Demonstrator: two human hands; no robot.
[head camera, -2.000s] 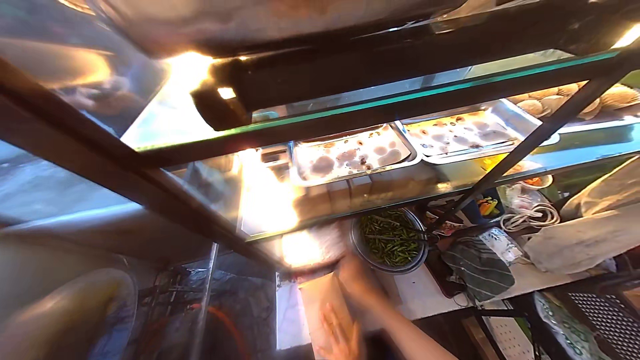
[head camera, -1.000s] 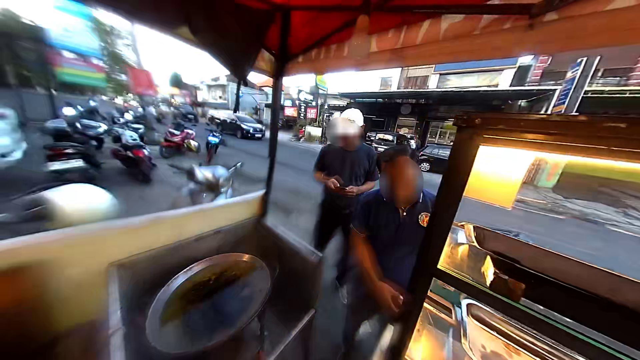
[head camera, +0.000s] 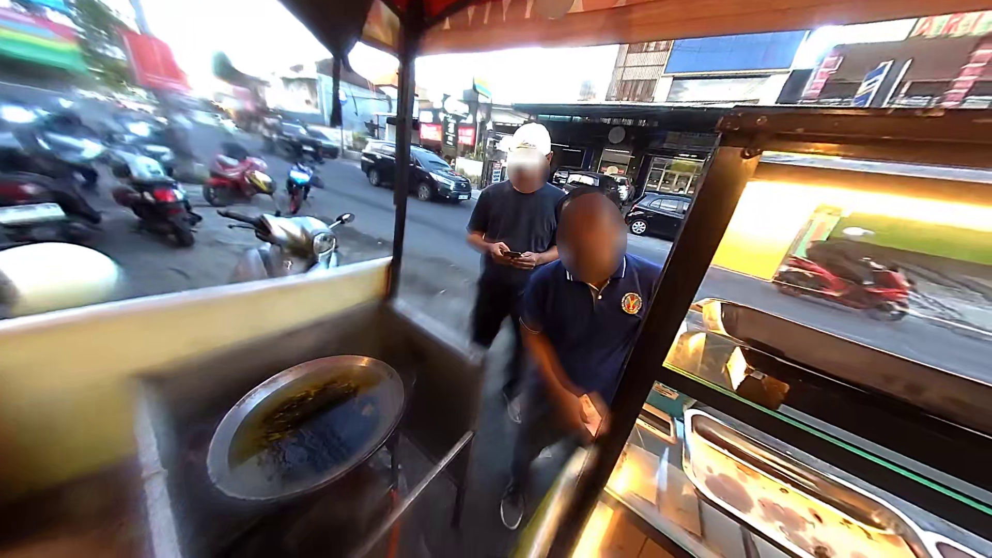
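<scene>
Neither my left hand nor my right hand shows in the head view now. At the lower left, a wide metal wok (head camera: 306, 426) of dark oil sits in a metal-sided cooking bay. To the right stands a lit glass display case with a metal tray (head camera: 790, 484) on its lower shelf. A darker metal tray (head camera: 845, 356) lies on the shelf above it. Just beyond the case's corner post, a person in a navy polo shirt (head camera: 593, 325) holds something pale and flat, too blurred to name.
Behind that person stands another in a white cap (head camera: 532, 139), holding a phone (head camera: 511, 254). A dark post (head camera: 403, 155) and the case's wooden frame (head camera: 666, 310) rise on either side of them. A scooter (head camera: 287, 244) is parked beyond the low cream wall (head camera: 194, 298).
The view has swung from the counter up to the street. My hands, seen over the counter two seconds ago, are out of view.
</scene>
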